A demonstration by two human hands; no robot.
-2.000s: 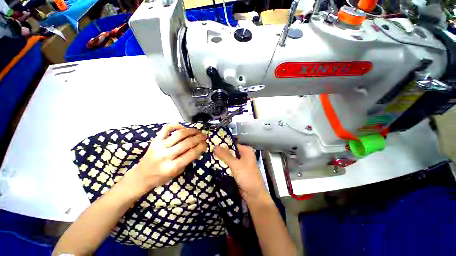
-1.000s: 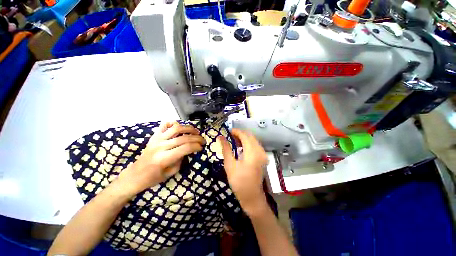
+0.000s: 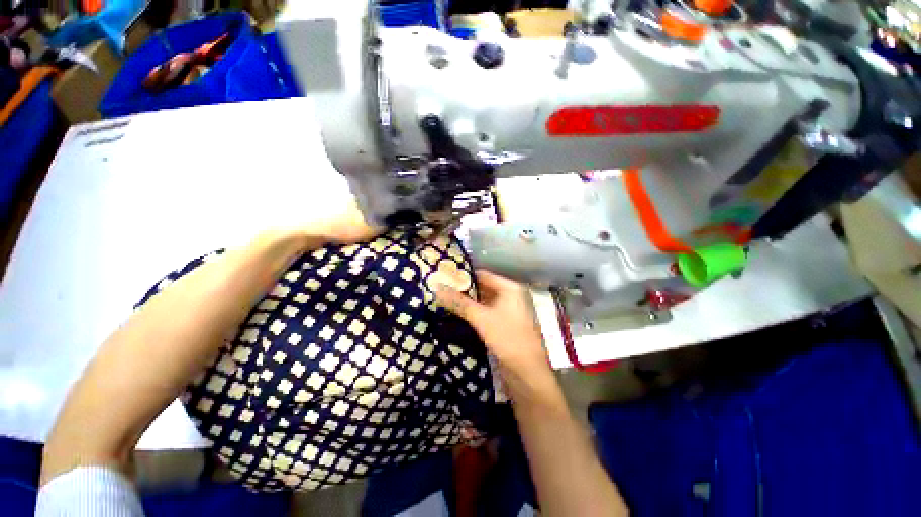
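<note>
The navy bag body [image 3: 333, 353] with cream lattice print hangs over the machine's narrow arm and the table's front edge. Its rim lies under the presser foot and needle area [image 3: 412, 217] of the pale grey sewing machine [image 3: 485, 91]. My left hand [image 3: 328, 230] reaches along the bag's far edge, left of the foot; its fingers are hidden near the machine head. My right hand [image 3: 495, 311] grips the bag's rim just right of and below the foot, thumb on the printed side. The picture is slightly blurred.
The white table [image 3: 182, 192] surrounds the machine arm. A green tube [image 3: 713, 265] and an orange band [image 3: 651, 212] are on the machine column. A blue bin [image 3: 202, 71] with cloth stands at the far left; more blue material [image 3: 768, 434] lies below right.
My left hand has moved forward from the top of the bag to its far edge beside the machine head, and the forearm now crosses the bag's left side. My right hand stays at the rim.
</note>
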